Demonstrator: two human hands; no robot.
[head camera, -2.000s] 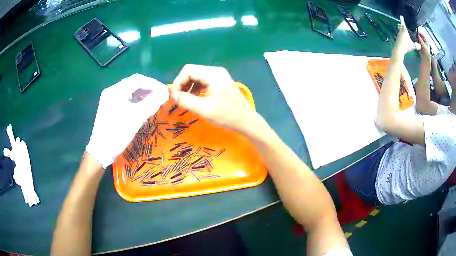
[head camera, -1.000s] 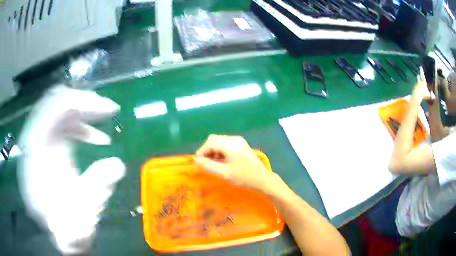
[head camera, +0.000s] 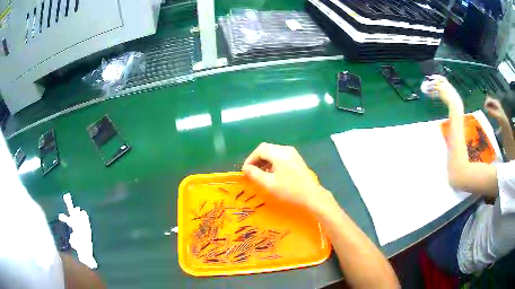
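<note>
The orange tray (head camera: 254, 265) lies in front of me on the green bench. Many thin dark sticks (head camera: 237, 242) lie loose in it, mostly at its left and lower middle. My bare right hand (head camera: 276, 169) is over the tray's far rim, its fingers curled with thumb and forefinger together; whether a small stick is between them I cannot tell. My white-gloved left hand (head camera: 25, 226) is large and cut off at the left edge; its fingers are out of the picture.
Black phone housings (head camera: 107, 140) lie along the bench, left and right. A limp white glove (head camera: 82, 231) lies at left. At right are a white sheet (head camera: 378, 175), another orange tray (head camera: 485, 135) and a person (head camera: 480, 180). Stacked black trays (head camera: 389, 48) stand at the back.
My left hand has left my right hand and the tray and moved to the left edge. The view has tilted up, showing more of the back. The person's hand at right has moved.
</note>
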